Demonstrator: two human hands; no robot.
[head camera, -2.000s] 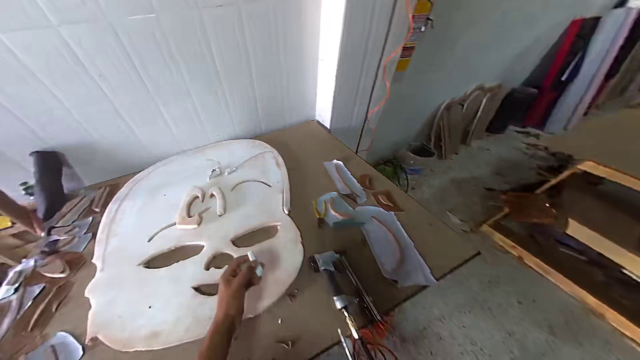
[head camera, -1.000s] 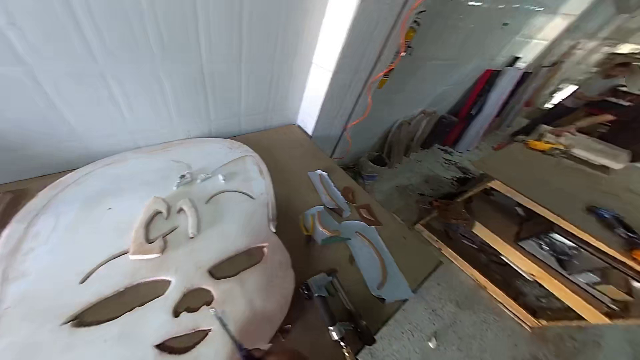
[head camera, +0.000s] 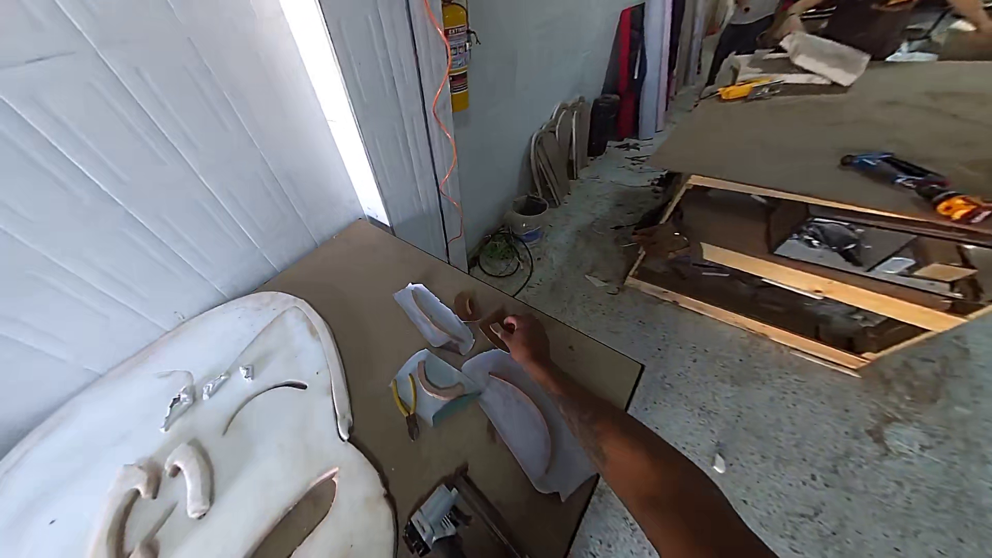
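My right hand (head camera: 525, 338) is at the table's far right, its fingers closed on a small light piece beside a brown curved piece (head camera: 494, 328). Near it lie a brown ring-like piece (head camera: 466, 307), a white sheet with a curved strip (head camera: 434, 319) and a larger white sheet with a curved strip (head camera: 518, 422). Yellow-handled pliers (head camera: 406, 407) rest by a pale blue piece bearing a curved padded strip (head camera: 439, 385). A large white face-shaped panel (head camera: 271, 349) with cut-out openings fills the lower left. My left hand is out of view.
A pneumatic staple gun (head camera: 438, 523) lies at the table's front. Beyond the floor stand a wooden frame (head camera: 821, 287) and another table (head camera: 806, 128) with tools, where a person works. A bucket (head camera: 528, 219) and a black hose (head camera: 508, 263) are beside the wall under a fire extinguisher (head camera: 457, 58).
My right hand has moved from the lower part of the face-shaped panel to the small pieces at the table's right. The view has swung to the right.
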